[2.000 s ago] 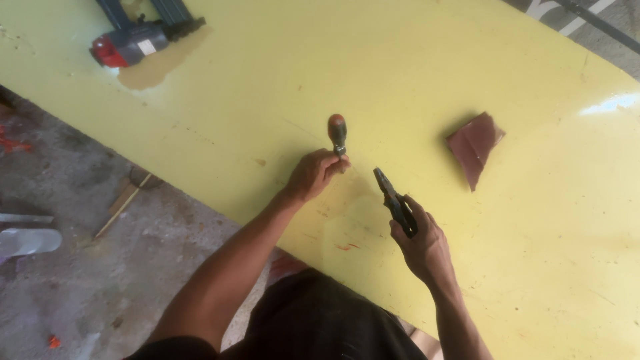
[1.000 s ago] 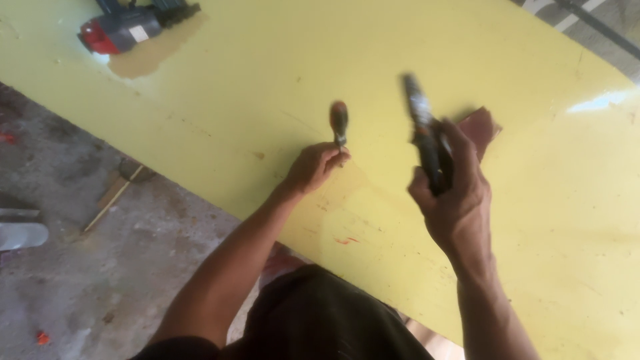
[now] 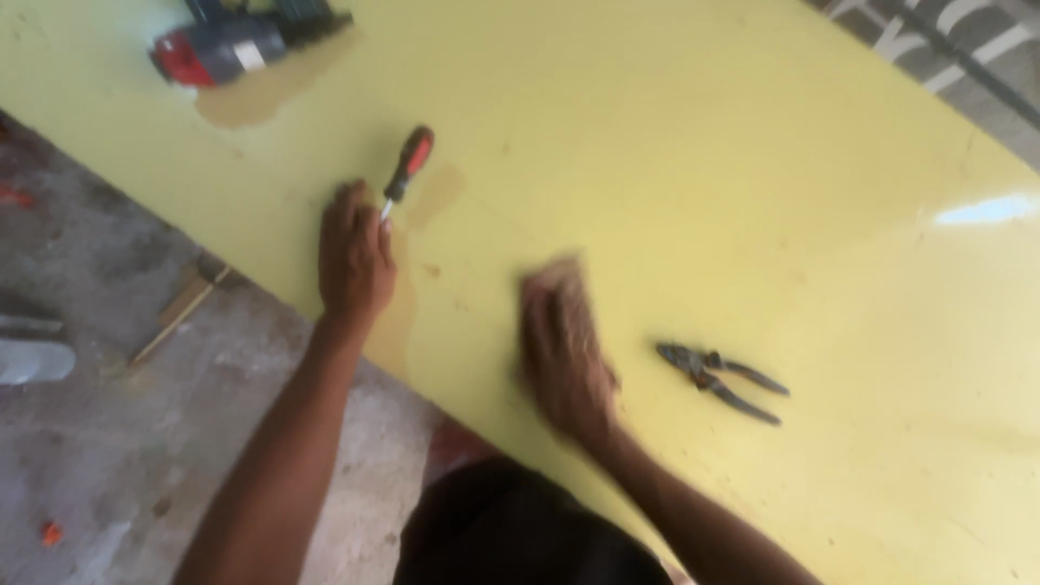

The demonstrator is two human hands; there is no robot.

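A screwdriver with a red and black handle [image 3: 413, 161] points its handle away from me, its metal shaft at the fingers of my left hand [image 3: 356, 260]. My left hand is shut on that shaft over the yellow tabletop. Blurred by motion, my right hand [image 3: 565, 349] is at the middle of the table near its front edge. A brownish sheet, likely sandpaper [image 3: 574, 284], shows along its fingers, and the hand appears to grip it. Pliers with dark handles [image 3: 707, 375] lie to the right of my right hand, their handles spread apart.
A nail gun [image 3: 236, 49] with a red end lies at the table's far left. The yellow tabletop [image 3: 731, 203] has a diagonal front edge. On the concrete floor at the left are a wooden piece [image 3: 183, 309] and a grey object [image 3: 32, 361].
The pliers have left my right hand and lie on the table. The brown sheet is no longer at its place on the right; my right hand has it now. My left hand has moved left with the screwdriver.
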